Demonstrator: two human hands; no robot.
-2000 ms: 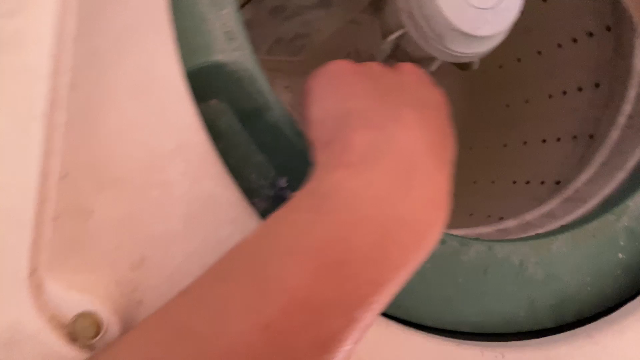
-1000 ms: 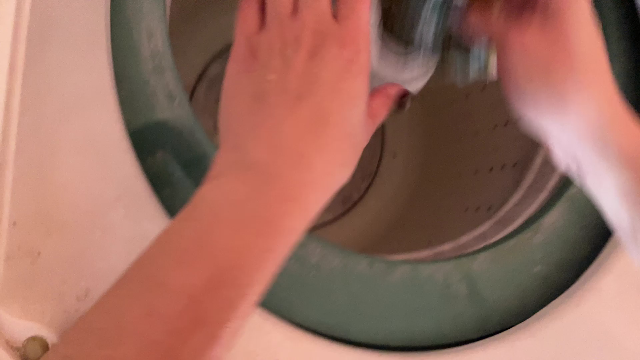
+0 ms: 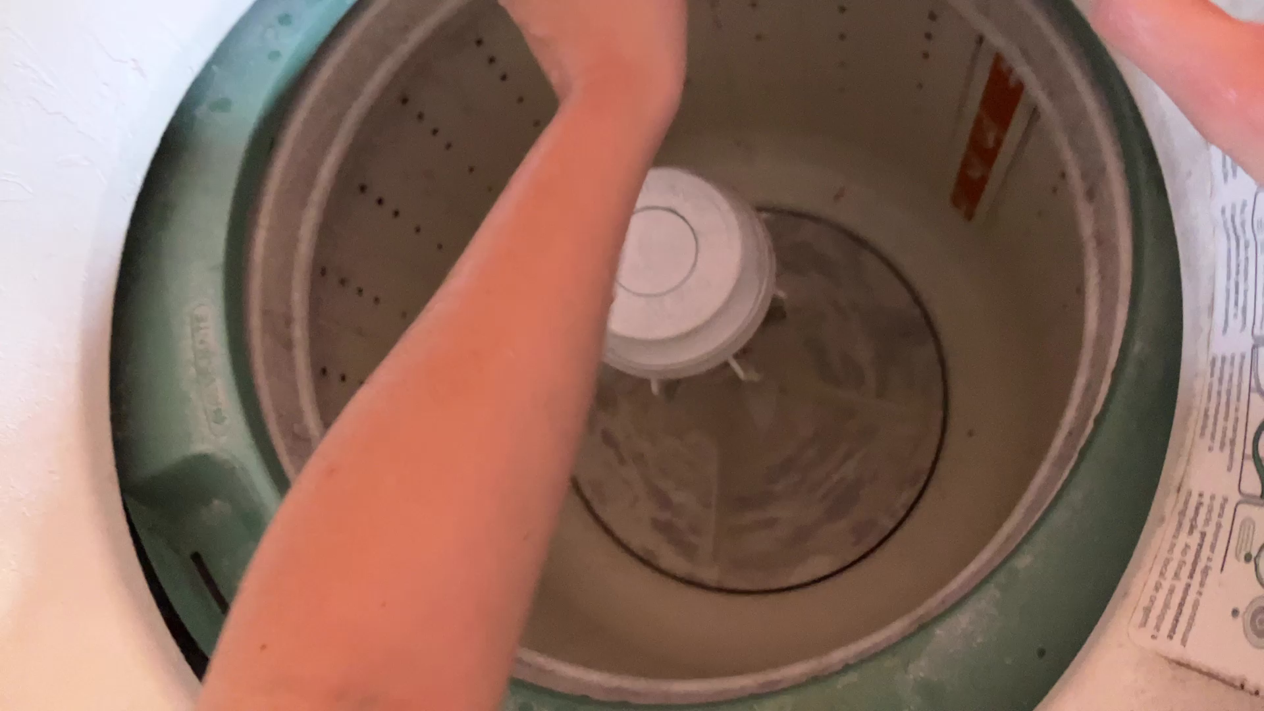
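Note:
My left forearm crosses the washing machine's tub (image 3: 997, 474) from the lower left. My left hand (image 3: 617, 39) shows only in part at the top edge, above the tub's far side; its fingers are out of frame. Right of my forearm stands the white agitator (image 3: 691, 257), partly covered by it, on a round, stained base plate (image 3: 770, 464). Part of my right hand or wrist (image 3: 1185, 59) is at the top right corner, beyond the green rim; whether it holds anything is hidden.
A green plastic ring (image 3: 1066, 553) surrounds the tub opening, with a recess (image 3: 197, 533) at its lower left. The white machine top (image 3: 59, 395) lies to the left. A printed instruction label (image 3: 1205, 553) is on the right, and an orange strip (image 3: 987, 138) on the inner wall.
One second ago both hands were over the tub near a blurred, shiny object, which is no longer in view. My hands are now at the top of the view, which has shifted and shows more of the tub.

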